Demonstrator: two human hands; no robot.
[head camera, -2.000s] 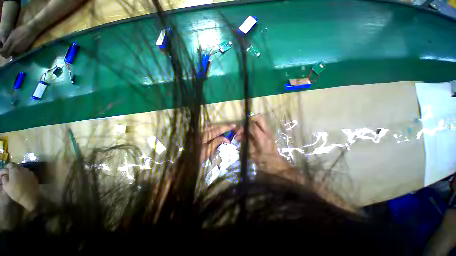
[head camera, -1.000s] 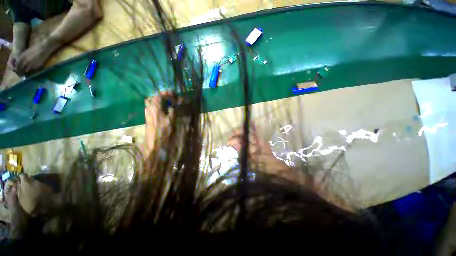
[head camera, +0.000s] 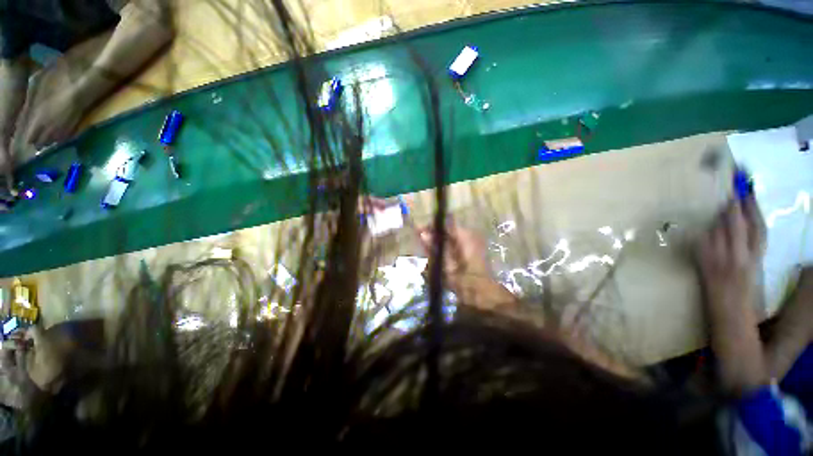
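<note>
A blue battery pack with a white face (head camera: 387, 217) is above the near bench edge, in the fingers of my left hand (head camera: 371, 208), which is mostly hidden behind dark hair strands. My right hand (head camera: 462, 256) is just right of the pack, its fingertips near it; hair crosses it and I cannot tell if it holds anything. A loose pile of small white pads (head camera: 399, 278) lies just below the hands, partly under the hair.
The green conveyor belt (head camera: 499, 116) carries several blue packs, some wired to small boards. A tan-faced pack (head camera: 562, 149) lies at its near edge. At right, another person's hand (head camera: 733, 245) reaches to a blue item by a white sheet (head camera: 784, 214). Others' hands are at left.
My left hand has come back from the belt to the bench with a pack. The blue pack from mid-belt is gone from its place. Another person's arm has come in at right.
</note>
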